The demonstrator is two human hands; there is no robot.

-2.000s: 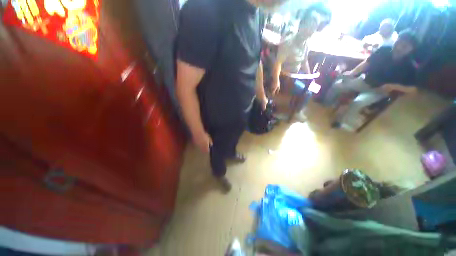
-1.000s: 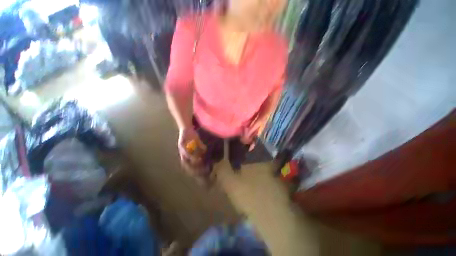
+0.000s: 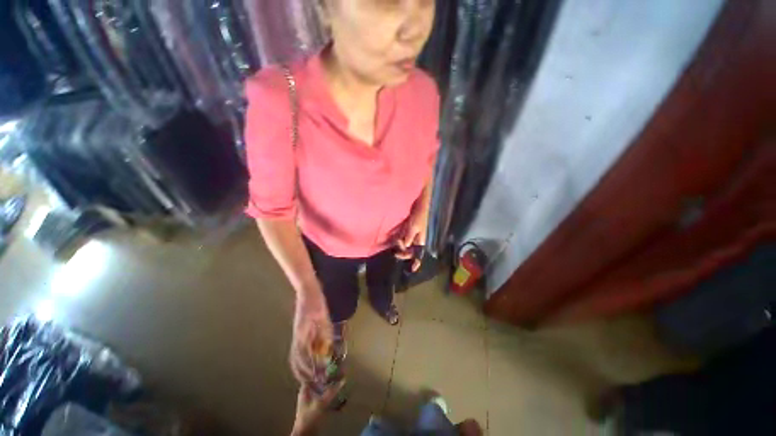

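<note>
A person in a pink top (image 3: 366,179) stands facing me. A small item with orange and green parts (image 3: 325,353) is at this person's lowered hand. My left hand (image 3: 319,400) reaches up from the bottom edge and meets that hand at the item. The hands overlap and are blurred, so whose fingers hold the item is unclear. A skin-coloured patch at the bottom edge, right of my legs, looks like part of my right hand (image 3: 466,427). It is nearly all cut off, and its grip is hidden.
Long dark garments under shiny film (image 3: 179,111) hang behind the person. A red fire extinguisher (image 3: 465,271) stands on the floor by a white wall panel (image 3: 587,94). A dark red door or cabinet (image 3: 647,187) is at right. Dark film-wrapped packs (image 3: 59,366) lie at lower left.
The view has turned from the red door and seated people to the person in pink. My left hand has come into view at that person's lowered hand.
</note>
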